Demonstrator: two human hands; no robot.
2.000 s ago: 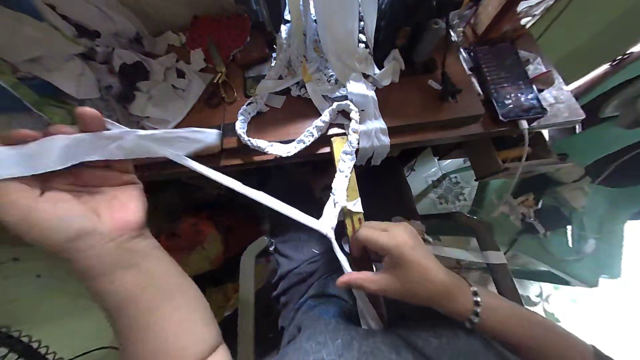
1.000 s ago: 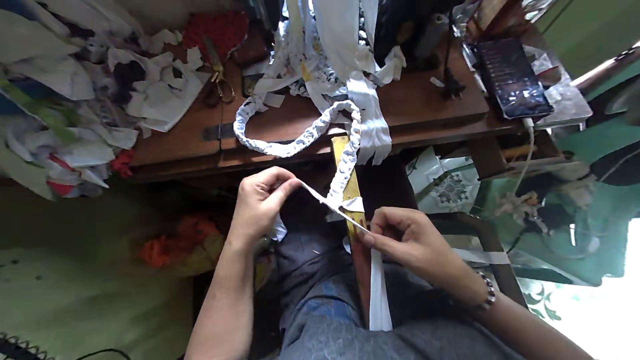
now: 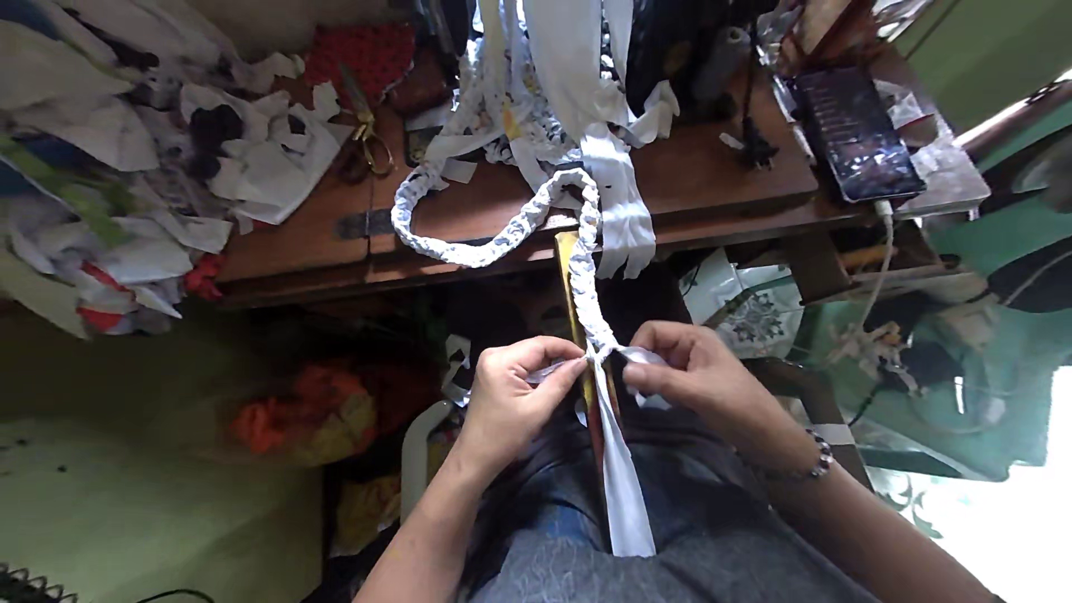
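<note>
A braided cord of white fabric strips [image 3: 588,280] loops over the table's front edge and hangs down toward my lap. My left hand [image 3: 523,385] pinches a white strip at the left of the braid's lower end. On the right, my right hand [image 3: 691,368] grips another white strip [image 3: 641,356] between thumb and fingers. Between the hands a third strip [image 3: 624,486] hangs loose over my lap. Behind the braid stands a narrow yellow and red-brown bar [image 3: 568,251], sloping from the table edge to my lap. More white strips [image 3: 618,201] lie over the table edge.
The wooden table [image 3: 712,176] runs across the front. Fabric scraps [image 3: 126,159] are heaped at its left, near gold-handled scissors [image 3: 368,142]. A smartphone [image 3: 858,134] with a white cable [image 3: 883,243] and a black plug [image 3: 758,146] lie at the right.
Two seconds ago my left hand was far out to the left with a strip drawn long; now it is close at the braid's lower end. My right hand has moved up beside that end.
</note>
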